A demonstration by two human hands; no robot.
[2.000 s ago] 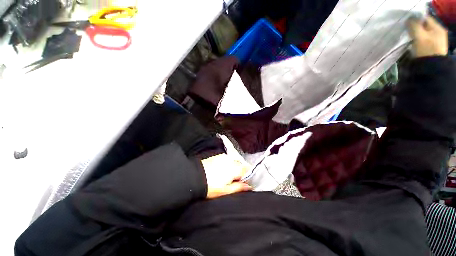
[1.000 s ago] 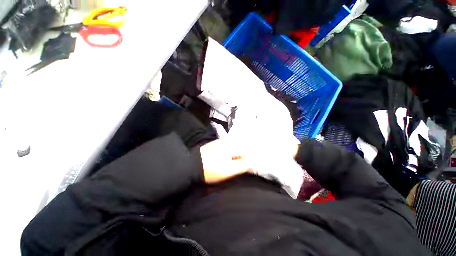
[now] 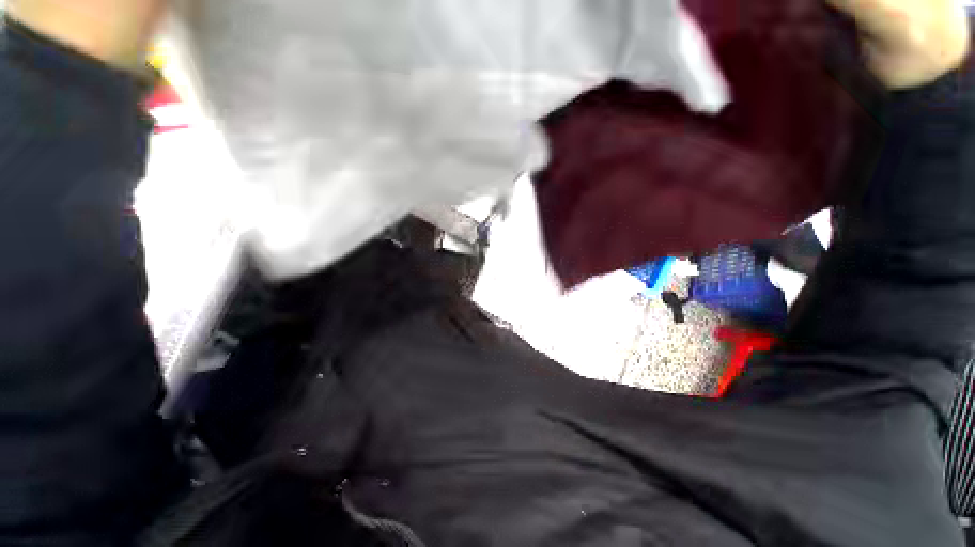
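A quilted panel [image 3: 684, 171] is held up in front of me, blurred by motion. Its white backing [image 3: 374, 128] spans the upper left and middle, and its maroon face shows at the upper right. My left hand [image 3: 96, 27] is at the top left corner, cut off by the frame edge, its fingers out of view. My right hand [image 3: 914, 37] is at the top right beside the maroon part, also cut off, with its fingertips hidden. White-backed cloth [image 3: 535, 283] hangs below the panel near my lap.
The white table edge [image 3: 198, 310] runs down at the left, with a bit of red and yellow scissor handle [image 3: 163, 96] beside my left sleeve. Blue plastic [image 3: 738, 283] and a red object [image 3: 740, 353] are low on the right above speckled floor. Striped cloth [image 3: 965, 449] is at the right edge.
Both hands have moved from the lap up and apart to the top corners. The panel is now raised and spread, covering most of the crate and table, with its maroon face showing.
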